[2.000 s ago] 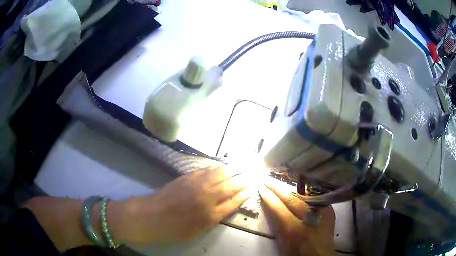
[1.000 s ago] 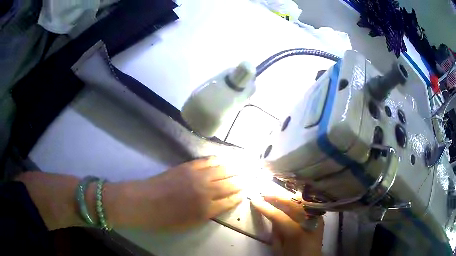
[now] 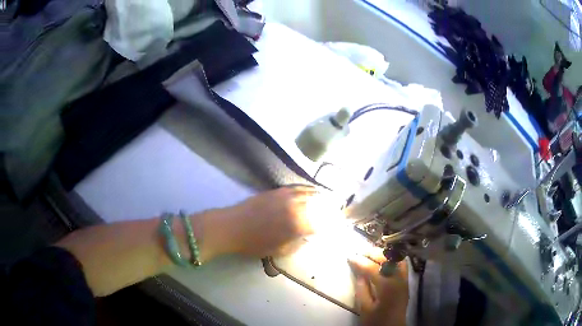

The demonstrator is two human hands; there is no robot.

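A long dark strip with a greyer side (image 3: 246,138) runs from the left down to the glare under the white sewing machine head (image 3: 415,172). My left hand (image 3: 281,219) lies on the strip's near end beside the needle area; its fingertips are washed out by glare. My right hand (image 3: 381,290) is low and right of the needle area, partly under the head and cut by the machine parts; what its fingers touch is hidden by glare. The presser foot and needle cannot be made out.
A stack of black cut pieces (image 3: 108,130) and a grey garment heap (image 3: 44,89) with a white cloth piece (image 3: 139,28) lie left. The lamp (image 3: 322,135) stands over the table. Grey and black pieces (image 3: 440,290) hang right of the needle. A dark purple-black bunch (image 3: 469,54) lies beyond.
The view has shifted, showing more of the heap and far side. The strip's visible part looks shorter between its far end and my left hand. Both hands stay near the needle area.
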